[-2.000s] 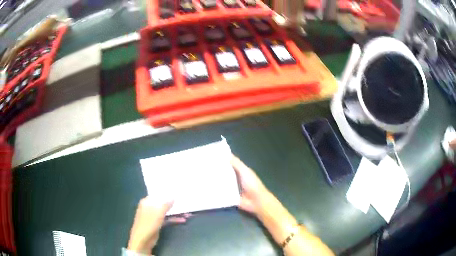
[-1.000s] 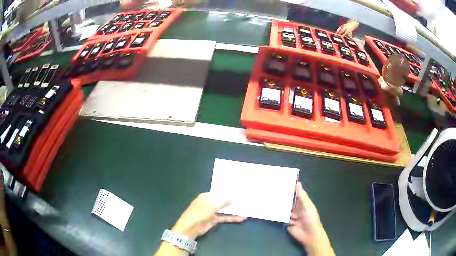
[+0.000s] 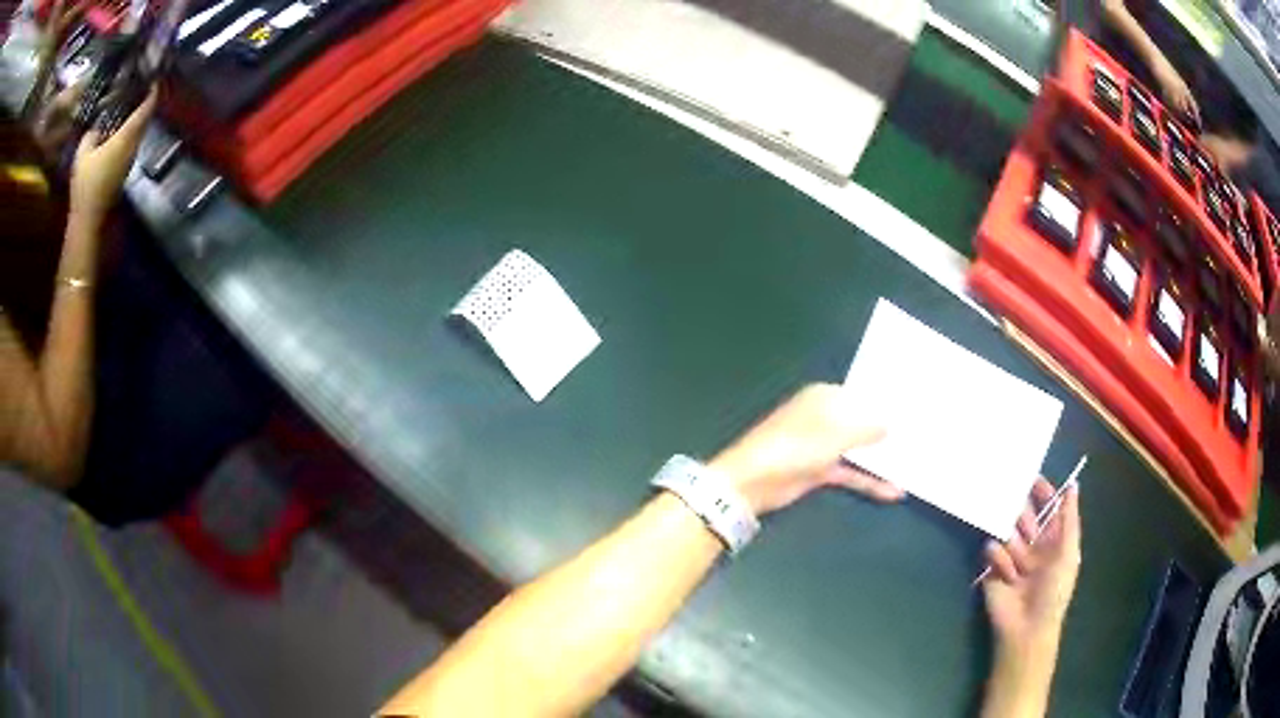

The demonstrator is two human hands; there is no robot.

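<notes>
A plain white label sheet (image 3: 957, 418) is held over the dark green bench. My left hand (image 3: 814, 446) grips its left edge, with the thumb on top. My right hand (image 3: 1035, 561) is just off the sheet's lower right corner, holding thin tweezers (image 3: 1063, 494) between the fingers. A small white dot-label sheet (image 3: 534, 326) with rows of dark dots along one curled end lies on the bench to the left of my left hand.
A red tray of black units (image 3: 1109, 316) stands at the right. Stacked red trays (image 3: 330, 105) stand at upper left. A pale board (image 3: 758, 70) lies at the back. A smartphone (image 3: 1162, 638) and fan (image 3: 1235, 631) are at lower right. Another person's arm (image 3: 77, 309) is at left.
The view has swung left and tilted. My right hand has come away from the sheet's edge and tweezers now show in it. My left hand still holds the sheet.
</notes>
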